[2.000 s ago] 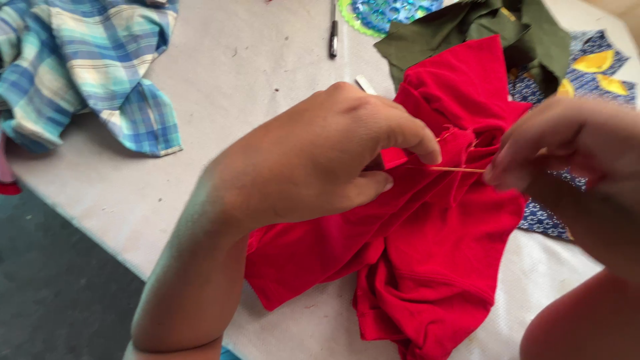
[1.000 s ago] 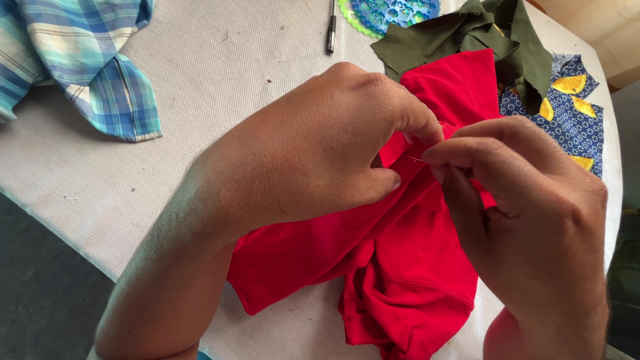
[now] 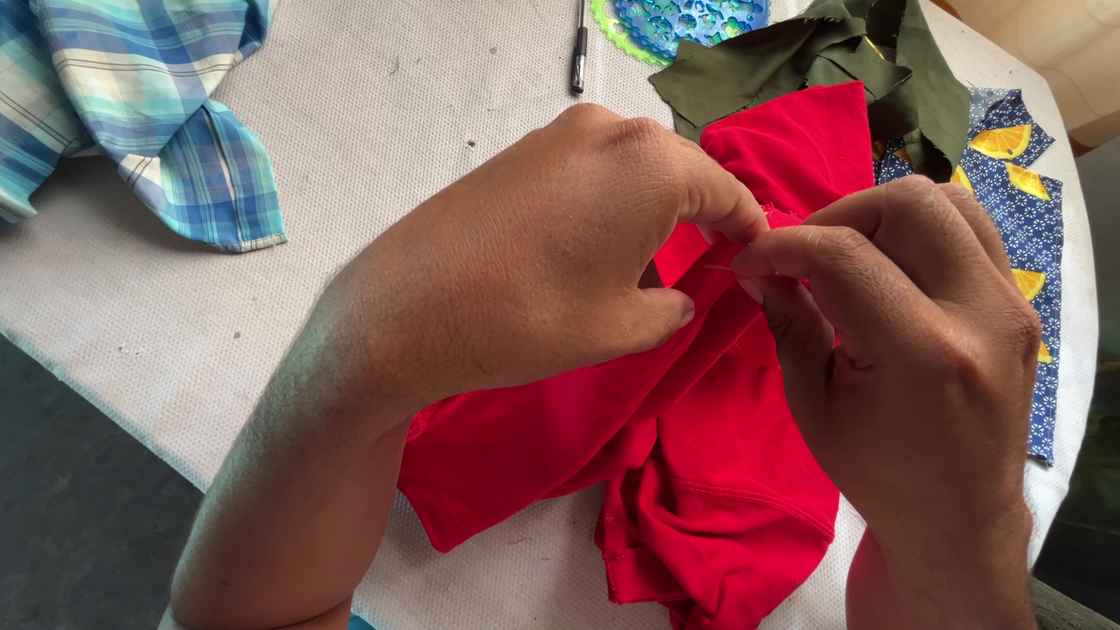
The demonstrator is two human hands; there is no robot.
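Note:
A red knit cloth [image 3: 744, 464] with stitched seams lies bunched on the table, partly hidden by both hands. My left hand [image 3: 542, 254] grips it near a frayed edge, its index finger bent over the fabric and its thumb lying apart. Close beside that fingertip, my right hand [image 3: 892, 332] pinches the end of a thin light thread [image 3: 719, 267] between thumb and index finger. Whether a needle is also between those fingers cannot be told.
Blue plaid cloth [image 3: 149, 105] lies at upper left. A black pen [image 3: 579, 61], a blue and green openwork round piece [image 3: 691, 22], olive fabric [image 3: 787, 70] and navy fabric with lemon slices [image 3: 1041, 236] are beyond. The table edge [image 3: 105, 407] runs along the lower left.
Two seconds ago an orange-looking thread was stretched between my hands; my right hand has since come in to the left fingertips. Slight shift of the view.

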